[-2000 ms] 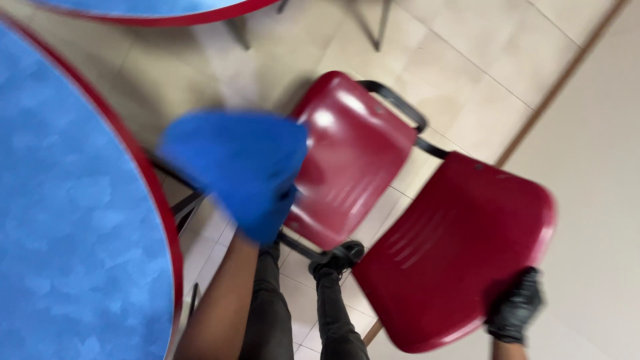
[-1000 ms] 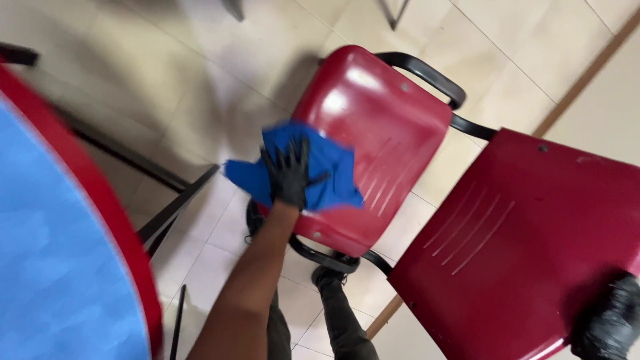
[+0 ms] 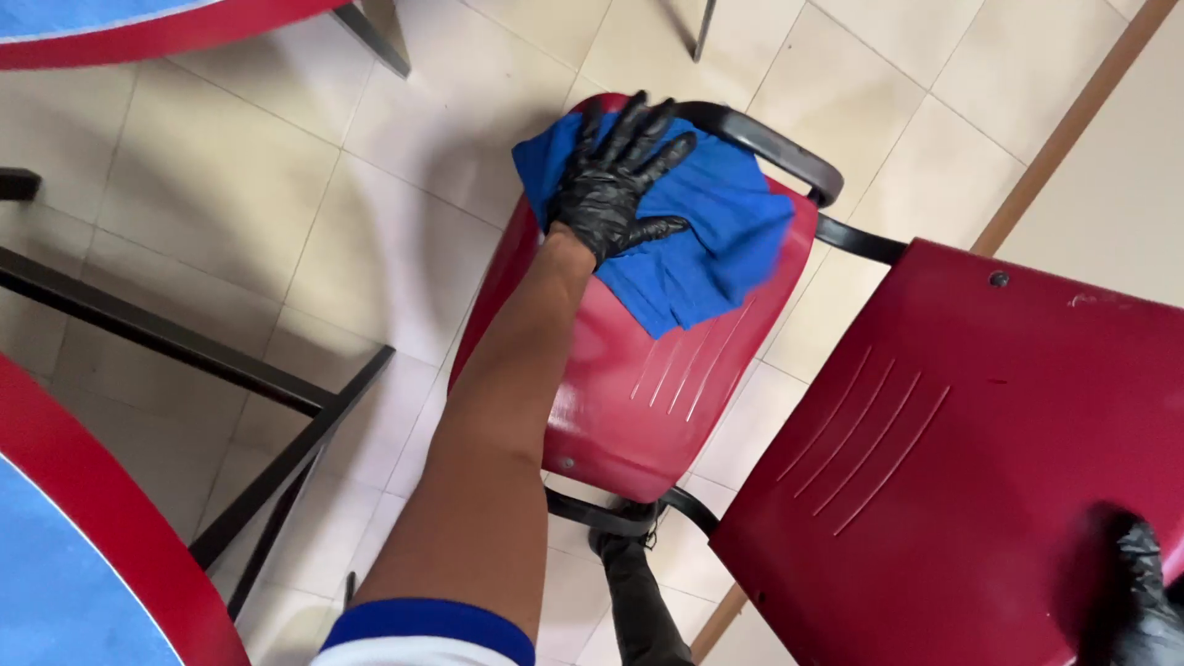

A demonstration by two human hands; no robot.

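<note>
A black glove covers my left hand (image 3: 622, 180), which lies flat with spread fingers on a blue cloth (image 3: 717, 227). The cloth is spread over the upper part of the red plastic chair seat (image 3: 647, 398). To the right, joined to the seat by black metal tubing (image 3: 860, 239), is the red chair backrest (image 3: 980, 435) with several pale curved lines. My right hand (image 3: 1142, 583), also in a black glove, is at the backrest's right edge, blurred and cut off by the frame; its fingers are mostly hidden.
A round table with a blue top and red rim (image 3: 120, 527) fills the lower left, its black metal legs (image 3: 277, 472) reaching toward the chair. Another such table (image 3: 185, 32) shows at the top left. A pale wall with a brown baseboard (image 3: 1064, 139) runs along the right.
My left hand and the cloth have moved from the seat's left side to its upper end. The cloth now lies more spread out. My right hand remains by the backrest's edge.
</note>
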